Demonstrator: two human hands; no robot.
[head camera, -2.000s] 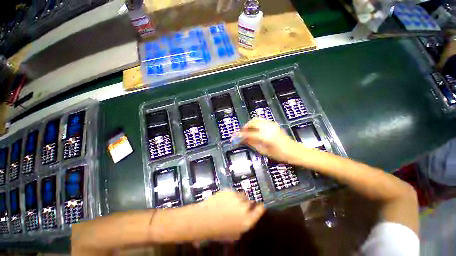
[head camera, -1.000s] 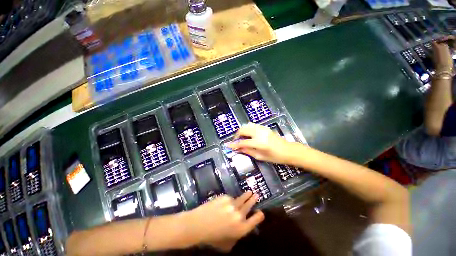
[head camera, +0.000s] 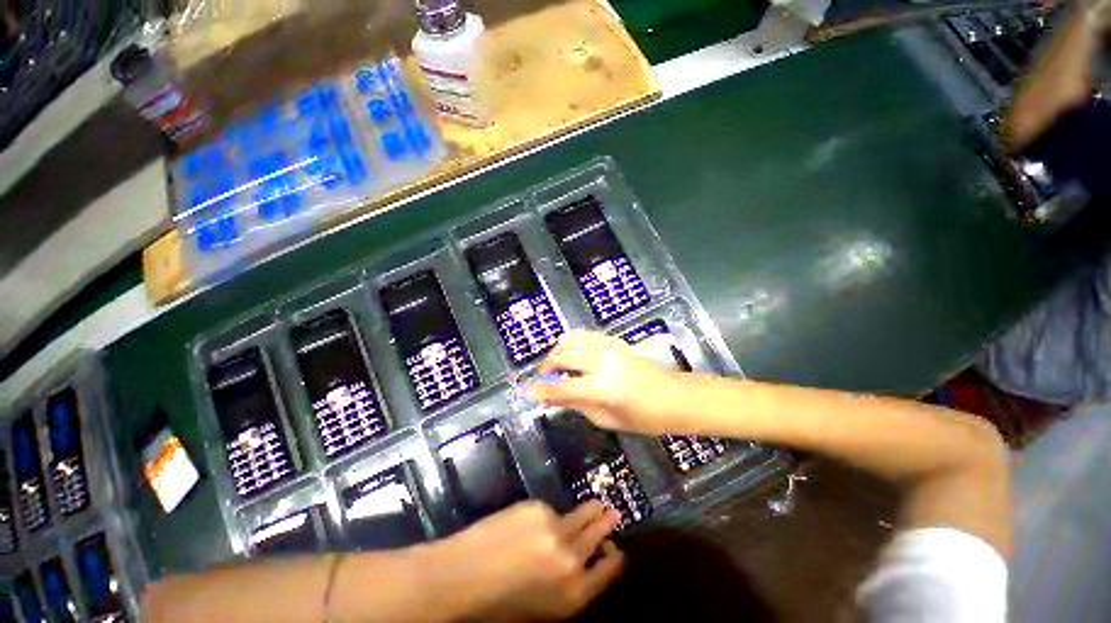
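Observation:
A clear blister tray (head camera: 420, 420) holds two rows of black keypad phones with dark screens. My right hand (head camera: 597, 383) is over the top end of a near-row phone (head camera: 615, 489), its fingertips pinched on a small clear and bluish piece, seemingly a protective film (head camera: 526, 396). My left hand (head camera: 548, 554) is at the lower end of the same phone, fingers on or beside its keys. It holds nothing that I can see. The hands hide parts of the near row.
A second tray (head camera: 110, 487) with blue-screened phones is at the left. A squeegee card (head camera: 168, 469) lies between the trays. Film sheets (head camera: 286, 164), a white bottle (head camera: 451, 67) and a darker bottle (head camera: 158, 95) stand along the board (head camera: 548, 61). Another person's arm (head camera: 1058, 79) is upper right.
The view has shifted, so the trays and board sit further left. My right hand stays at the same phone's top end, my left at its keys. The other person's arm at the right has risen.

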